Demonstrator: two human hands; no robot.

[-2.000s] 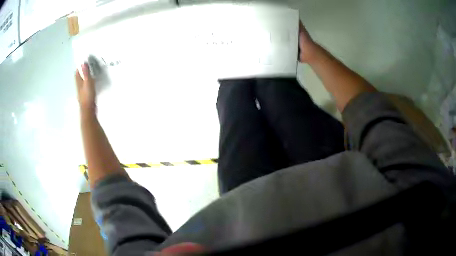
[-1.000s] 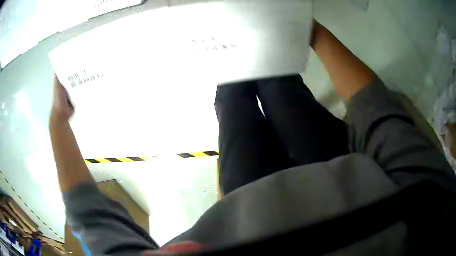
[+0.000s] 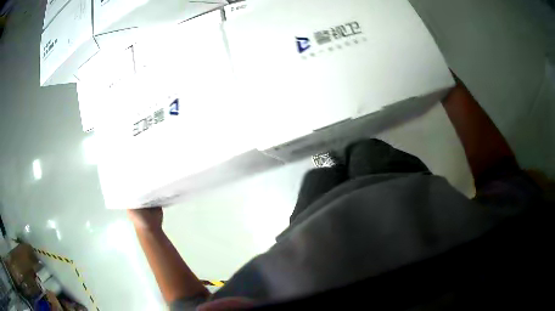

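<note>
Two white camera boxes sit side by side in front of me, each with a small blue logo and dark characters: the left camera box [image 3: 164, 146] and the right camera box [image 3: 341, 73]. My left hand [image 3: 146, 217] is under the near left corner, its fingers mostly hidden by the box. My right hand [image 3: 451, 91] is at the right end of the right box, partly hidden and dark. The boxes are tilted, their near lower faces in shadow above my legs. Other white boxes touch or overlap their far side.
A box stack [image 3: 67, 42] stands at the upper left. Shiny pale floor [image 3: 48, 143] lies at the left, with yellow-black floor marking tape [image 3: 55, 256] at the lower left. Brown cartons [image 3: 23, 262] and clutter are at the lower left edge.
The held boxes now show faces with blue logos and sit nearer the box stack. My left hand has moved down and inward, my right hand down and outward. More of the stack shows.
</note>
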